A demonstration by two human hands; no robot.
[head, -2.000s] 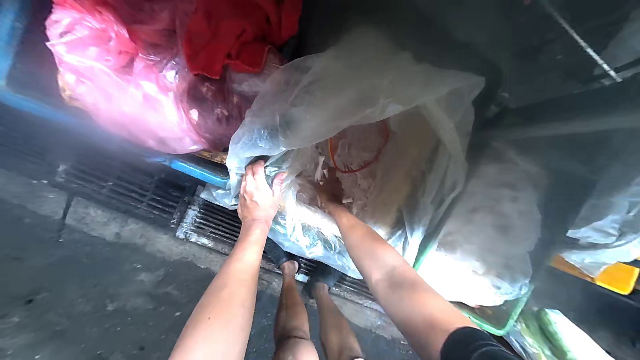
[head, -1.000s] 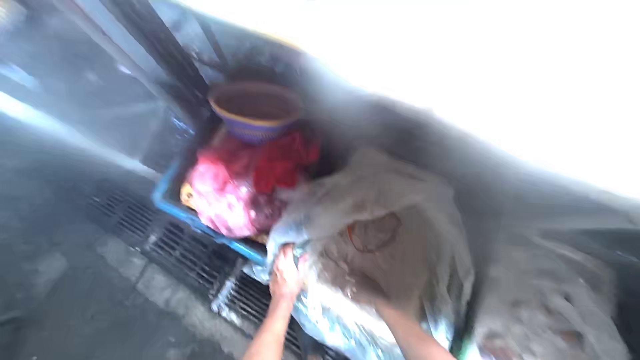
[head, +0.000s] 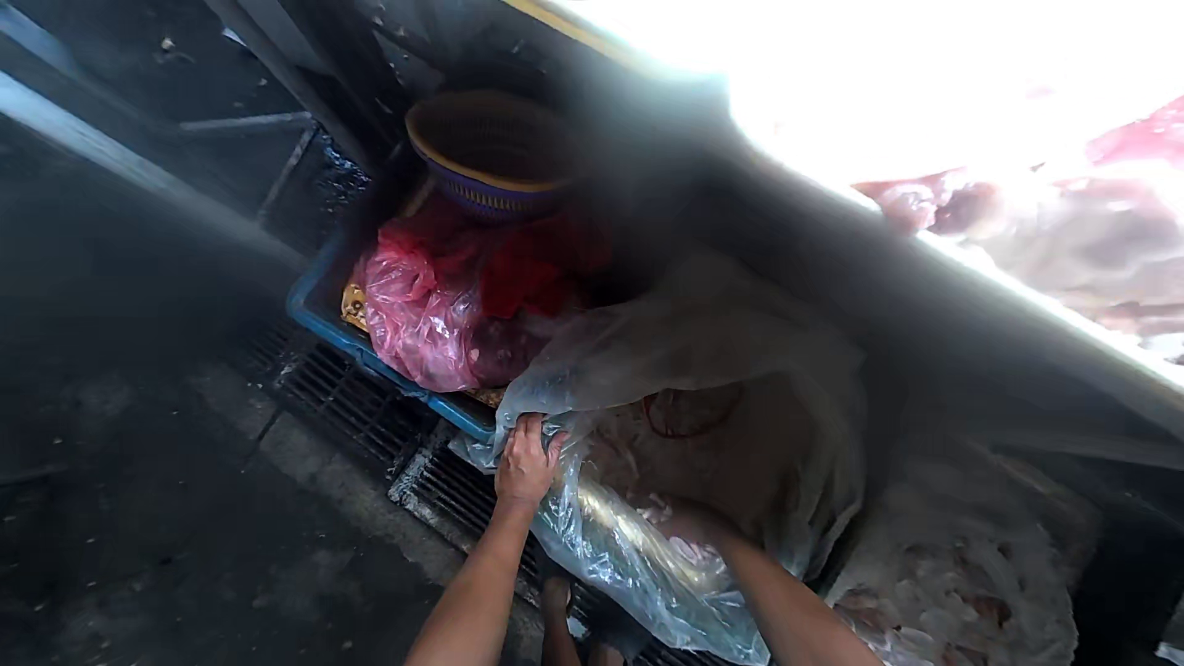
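Observation:
A large clear plastic bag stands wide open at the centre of the view, with pale, wet pieces that look like raw meat inside. My left hand grips the bag's rim at its left side, fingers curled over the edge. Inside the bag, my right hand reaches down among the pale pieces; its fingers are mostly hidden in shadow. Beyond it in the bag lies a thin red ring or cord.
Left of the bag, a blue crate holds a pink plastic bag and a purple basket with a yellow rim. Another clear bag is at right. Drain grates run below. A bright counter edge bears meat.
The view has swung, bringing the basket and the bright counter into sight. My left hand stays on the bag's rim and my right hand stays inside the bag.

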